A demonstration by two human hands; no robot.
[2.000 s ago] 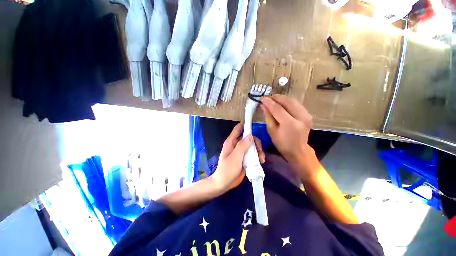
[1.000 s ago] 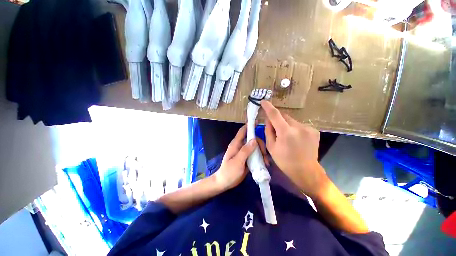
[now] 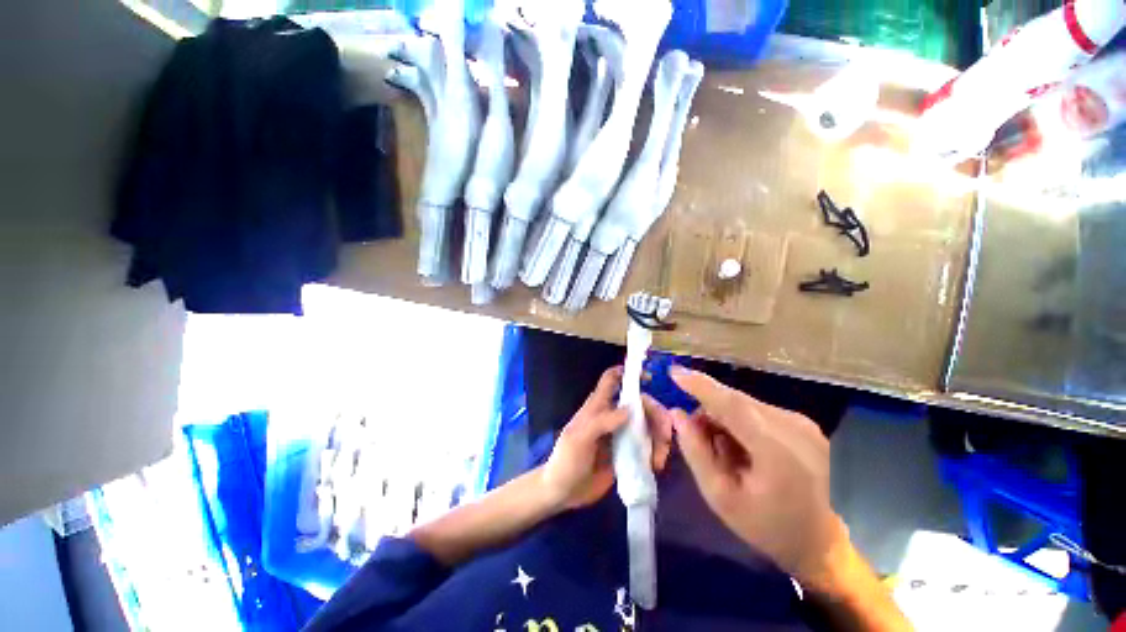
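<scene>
A white moulded leg (image 3: 633,451) stands nearly upright over the lap, toes up near the bench edge. A thin black strap (image 3: 648,319) lies across its foot just below the toes, with a loose-looking end at the right. My left hand (image 3: 590,442) grips the leg at mid-length. My right hand (image 3: 759,463) is just right of the leg, fingers loosely curled, with nothing visible in it. Two black strap pieces (image 3: 843,222) lie right of the cardboard glue pad (image 3: 759,296), which bears a white dab (image 3: 729,268).
Several grey-white legs (image 3: 525,185) lie left of the pad. Black cloth (image 3: 235,173) is at the far left. White-and-red bottles (image 3: 1006,80) and a clear sheet (image 3: 1050,284) are at the right. A blue bin (image 3: 290,531) with white legs is lower left, a blue stool (image 3: 1019,519) lower right.
My right hand has left the strap and moved down and right, away from the foot. The strap stays on the foot. The view has tilted up, showing more of the bench's far side.
</scene>
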